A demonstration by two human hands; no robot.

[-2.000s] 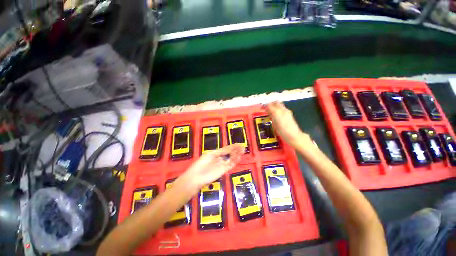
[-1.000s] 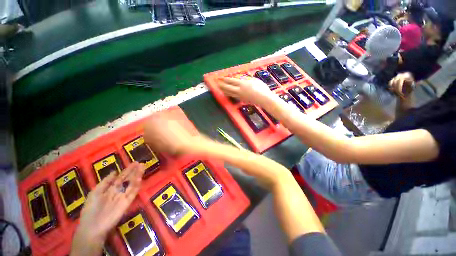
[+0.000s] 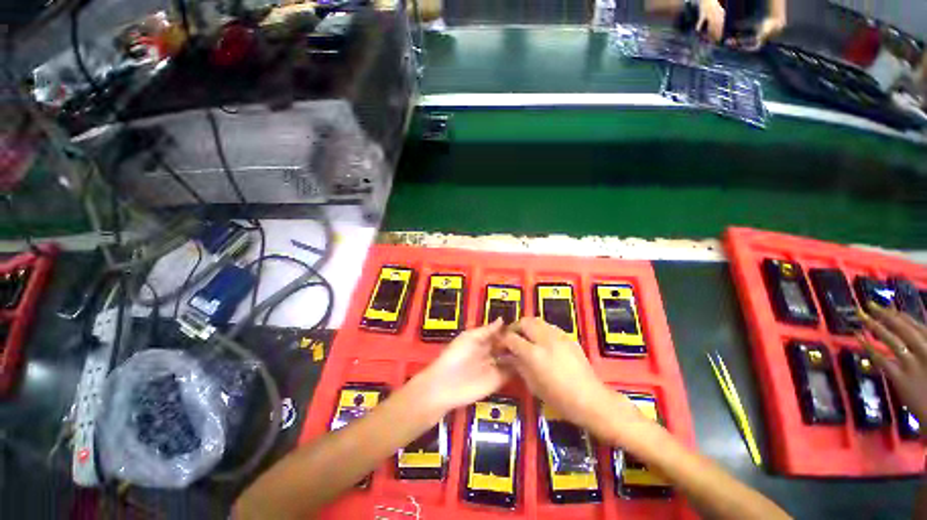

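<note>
A red-orange tray (image 3: 666, 350) holds handsets with yellow protective film in two rows, such as the handset (image 3: 619, 318) at the top right pocket. My left hand (image 3: 470, 364) is palm up over the middle of the tray. My right hand (image 3: 547, 361) is over it, its fingertips meeting the left hand's fingers. What lies between the fingers is hidden; small dark parts were in the left palm earlier. The two hands partly cover the middle handsets.
A clear plastic bag (image 3: 163, 416) of small black parts lies left, beside a power strip (image 3: 94, 391) and blue connectors (image 3: 219, 297). Yellow tweezers (image 3: 734, 406) lie right. A neighbour's hand (image 3: 900, 345) is over another red tray (image 3: 752, 295). A green conveyor belt (image 3: 569, 173) runs behind.
The view has swung back left from the neighbour's tray. My right hand has moved from the tray's upper right pocket to meet my left hand over the middle.
</note>
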